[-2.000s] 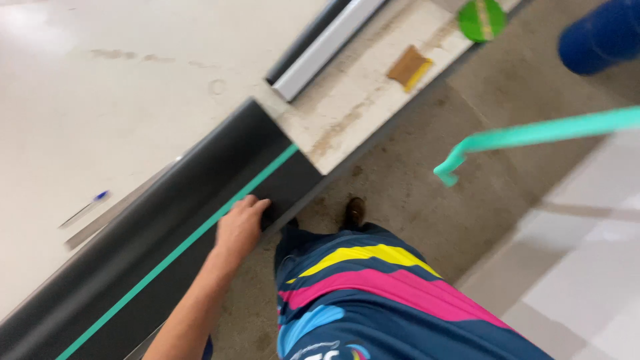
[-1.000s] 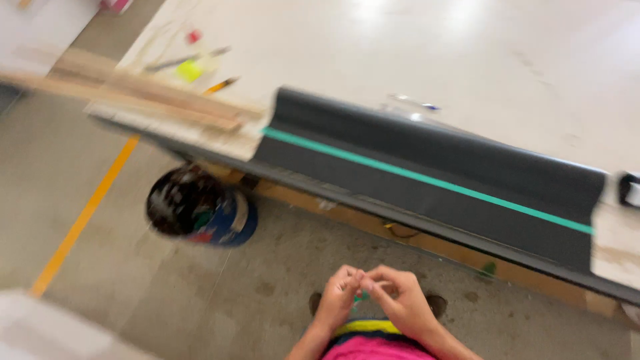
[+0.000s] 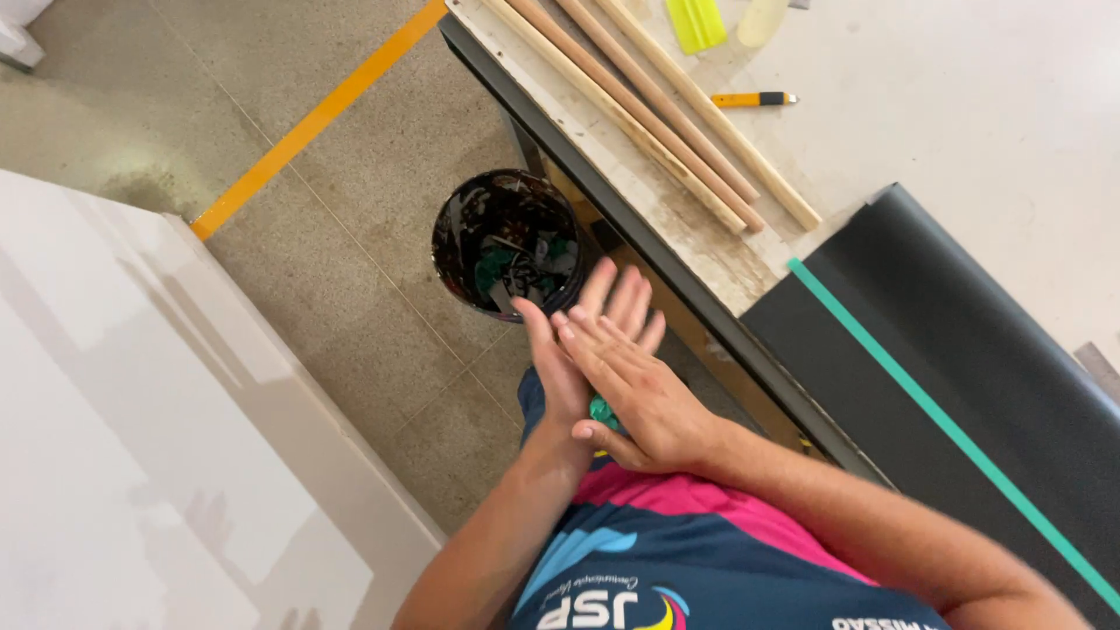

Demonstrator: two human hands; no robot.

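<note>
My left hand [image 3: 573,350] lies palm up with its fingers spread, and my right hand [image 3: 643,394] is laid flat across it. Between the two palms shows a crumpled ball of green tape [image 3: 604,411], pressed by both hands. Just beyond my fingertips, on the floor, stands a round waste bin [image 3: 451,262] with green and grey scraps inside. To the right, a black sheet [image 3: 840,385] with a rolled-over far part drapes over the table edge, and a straight strip of green tape [image 3: 919,394] runs along it.
Several wooden rods [image 3: 682,131] lie on the table [image 3: 989,105], near an orange utility knife [image 3: 752,100] and a yellow plastic squeegee [image 3: 697,22]. A metal ruler end [image 3: 1098,367] shows at right. At left is a large white panel [image 3: 175,394]; an orange line [image 3: 324,114] marks the floor.
Two seconds ago one hand was on the black sheet and a loose green tape strip hung at right. My hands have since come together, and the tape is now a ball. The view has swung toward the bin.
</note>
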